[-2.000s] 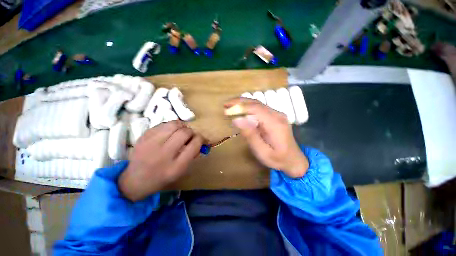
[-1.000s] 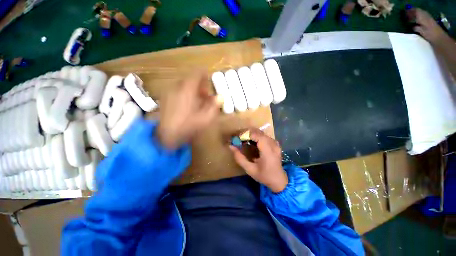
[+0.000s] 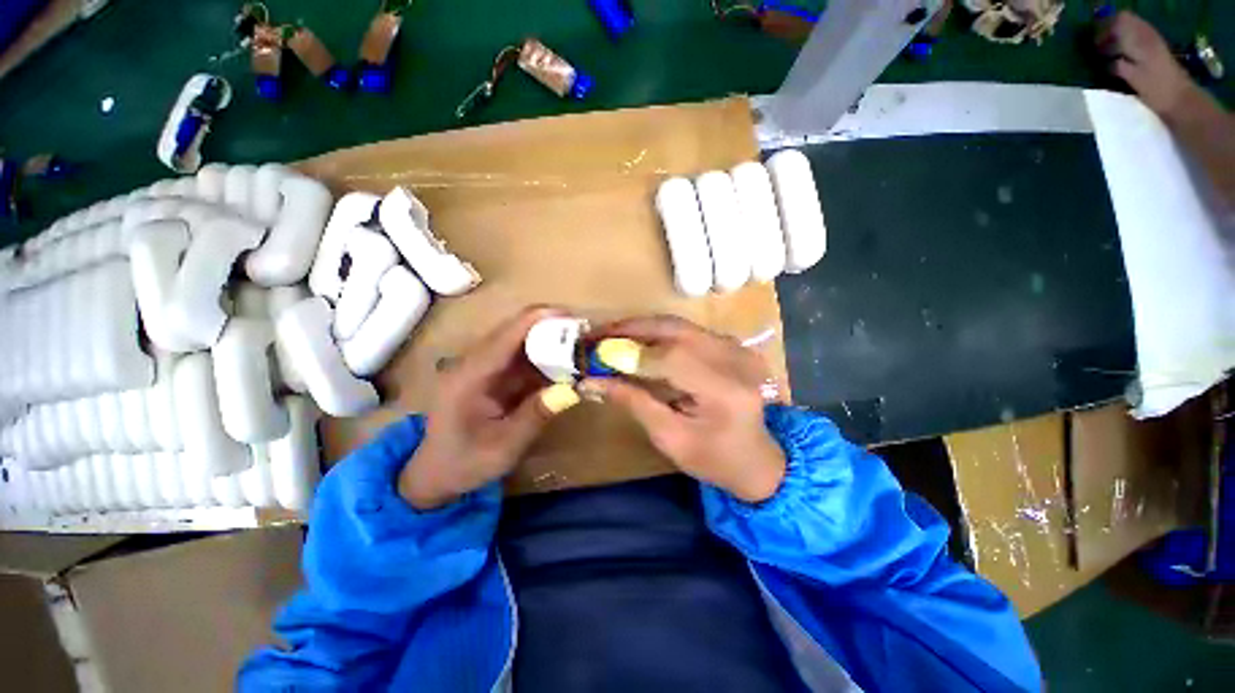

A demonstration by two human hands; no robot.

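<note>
My left hand (image 3: 490, 402) holds a white housing shell (image 3: 553, 347) upright at the middle of the cardboard mat, with a pale yellow cot on a fingertip. My right hand (image 3: 691, 404) pinches a blue battery cell (image 3: 591, 358) at the shell's right side, with a yellow cot on a finger. The two parts touch or nearly touch. The fingers hide much of the shell and the battery, and the wires cannot be made out.
White shells (image 3: 176, 406) fill the left of the cardboard mat (image 3: 542, 163). A short row of shells (image 3: 742, 224) stands at right, beside a black mat (image 3: 962, 284). A grey post (image 3: 853, 61) stands behind. Wired parts lie on the green belt (image 3: 434, 95). Another person's hand (image 3: 1144, 61) is at upper right.
My left hand has moved back from the right-hand shell row and now holds a shell. My right hand has brought the battery up to it. The right-hand row has fewer shells.
</note>
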